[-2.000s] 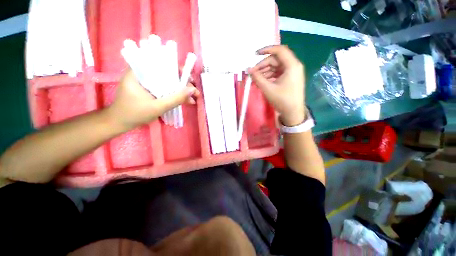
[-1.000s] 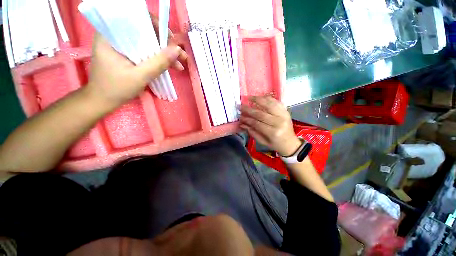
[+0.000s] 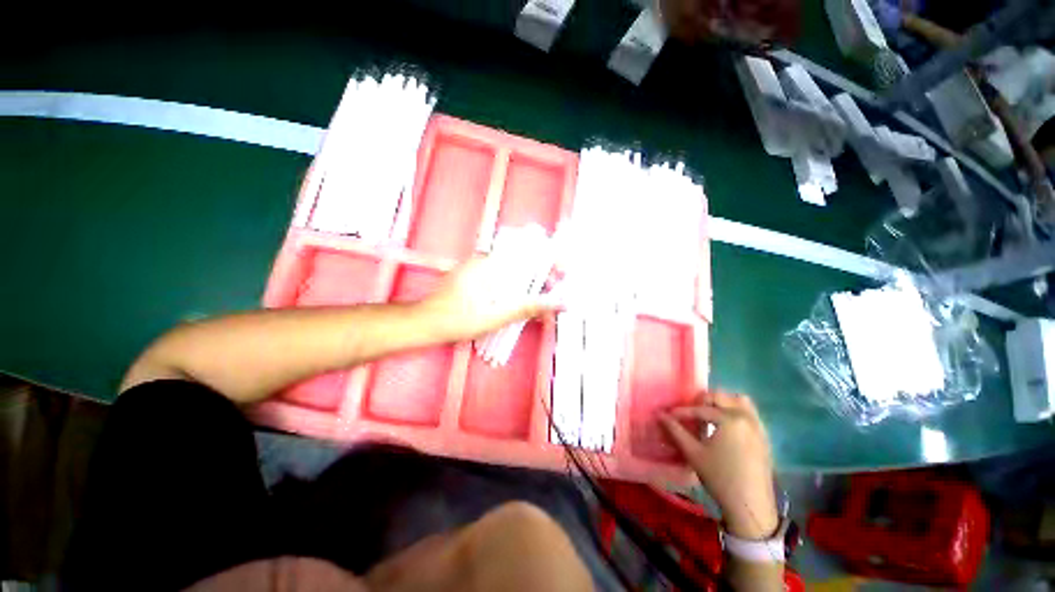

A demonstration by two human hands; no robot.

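The pink foam tray [image 3: 405, 430] lies on the green bench. My left hand [image 3: 484, 303] is shut on a bunch of white sticks [image 3: 509, 249] over the tray's middle, tilted, their lower ends showing below the hand. Laid white sticks [image 3: 584, 387] stand side by side in a near compartment right of it. Two overexposed blocks of sticks fill far compartments at left [image 3: 370, 156] and right [image 3: 639, 226]. My right hand [image 3: 723, 449] is over the near right corner compartment, fingers bent; a tiny white spot shows at the fingertips, and I cannot tell if it is held.
A clear plastic bag with a white stack [image 3: 888, 347] lies right of the tray, with a white box [image 3: 1030, 370] beyond. More white boxes [image 3: 798, 116] are at the far right. Red stools [image 3: 902, 526] stand below the bench edge. Dark strands cross the tray's near edge. Another person's arm shows top right.
The view has shifted, so the whole tray and its far edge show. My right hand has moved from beside the laid sticks to the near right corner. My left hand still holds the bunch.
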